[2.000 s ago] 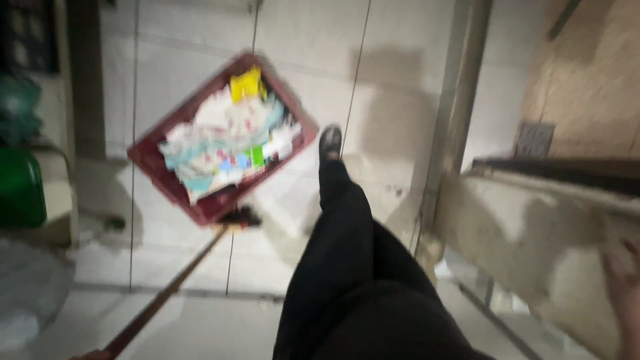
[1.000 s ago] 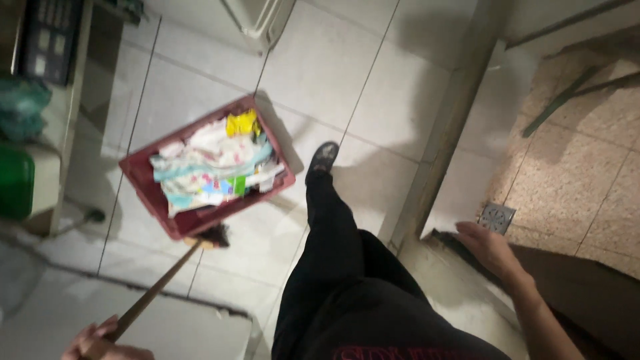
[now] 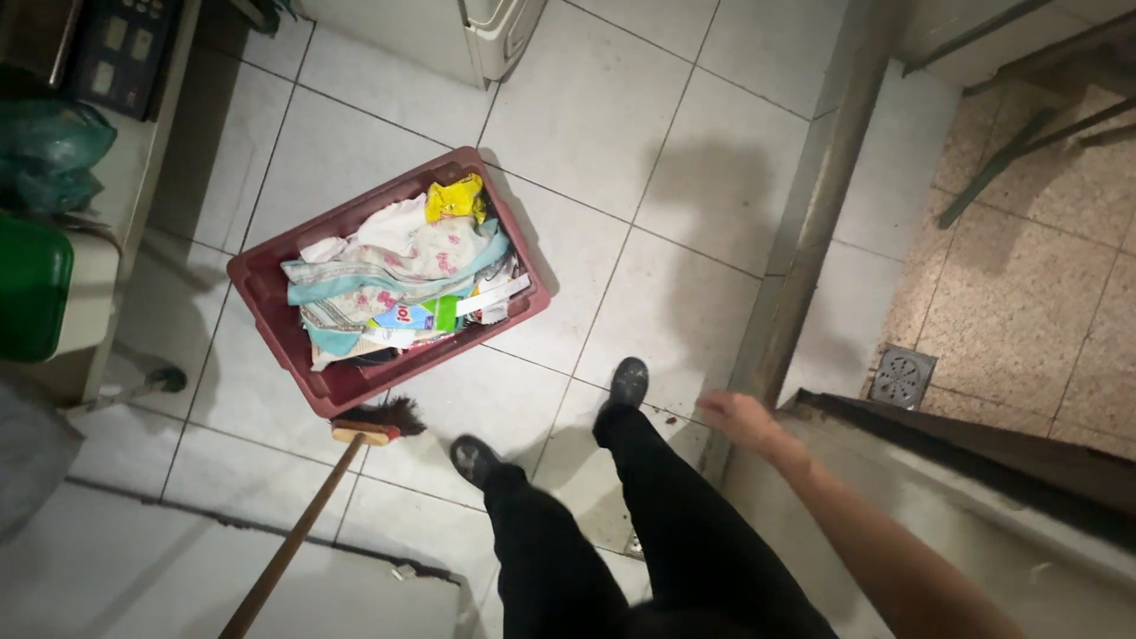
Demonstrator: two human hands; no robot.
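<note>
A push broom [image 3: 364,433] with a wooden handle reaches in from the lower left, its dark bristles touching or close to the near edge of a dark red plastic crate [image 3: 251,312]. A floral cloth with a light blue border [image 3: 390,275], a yellow packet [image 3: 455,200] and other papers and packages lie in the crate. My left hand is out of the frame, as is the handle's upper end. My right hand [image 3: 737,422] hangs over the floor beside my right leg, blurred, with no object visible in it; its finger posture is unclear.
A table with a scale [image 3: 124,53], a green bag [image 3: 53,151] and a green-lidded container [image 3: 35,288] stands at the left. A white appliance [image 3: 408,35] is at the top. A raised ledge [image 3: 799,257] and a floor drain [image 3: 903,377] are at the right.
My left hand, seen on the broom handle a second ago, has left the view. My right hand has moved away from the dark edge at the right. A second foot has come into view.
</note>
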